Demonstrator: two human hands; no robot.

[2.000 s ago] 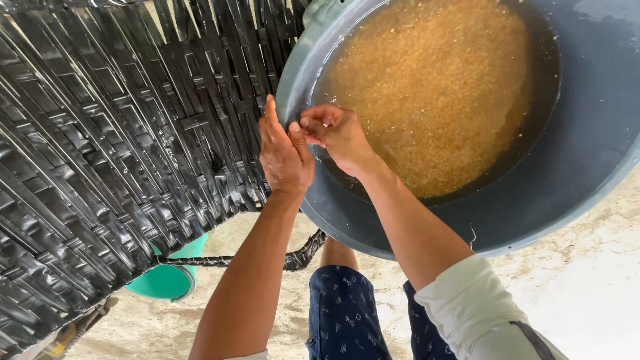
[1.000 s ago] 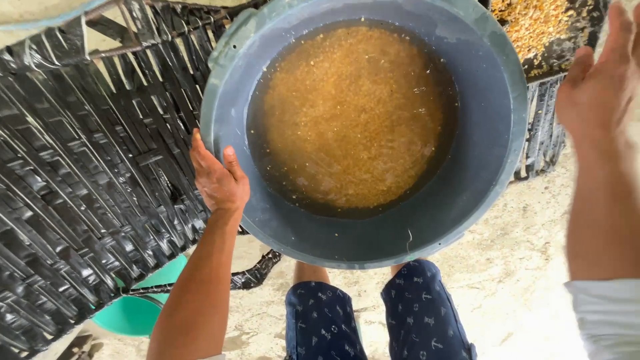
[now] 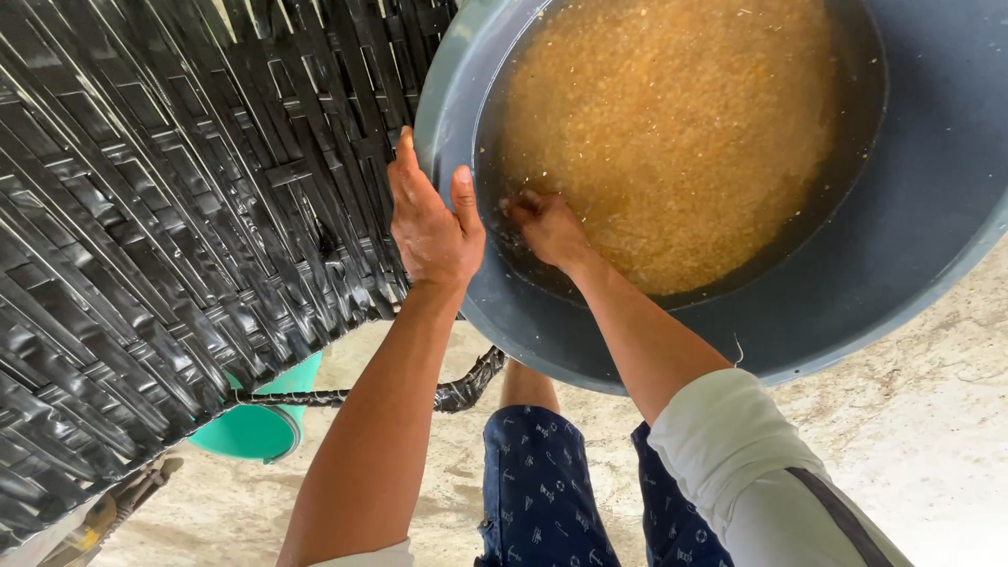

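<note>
A big grey plastic tub (image 3: 929,142) holds cloudy water over a bed of yellow-orange grains (image 3: 685,142), possibly corn kernels. My left hand (image 3: 437,224) is at the tub's left rim, its fingers extended, thumb apart, palm toward the tub; nothing is held in it. Inside the tub, at the left edge of the grains, my right hand (image 3: 547,228) dips its fingertips into the water. Those fingers are bent and partly hidden under the surface, so whether they pinch anything does not show.
A woven panel of glossy black strips (image 3: 197,181) fills the left side, close to the tub's rim. A black-wrapped bar (image 3: 465,386) extends from its lower edge. Below it is a green bucket (image 3: 252,431) on the pale floor (image 3: 378,488). My legs stand below the tub.
My right hand has come from off to the right of the tub into the water at its left side. Two seconds ago it was close to my left hand at the rim. The view has shifted.
</note>
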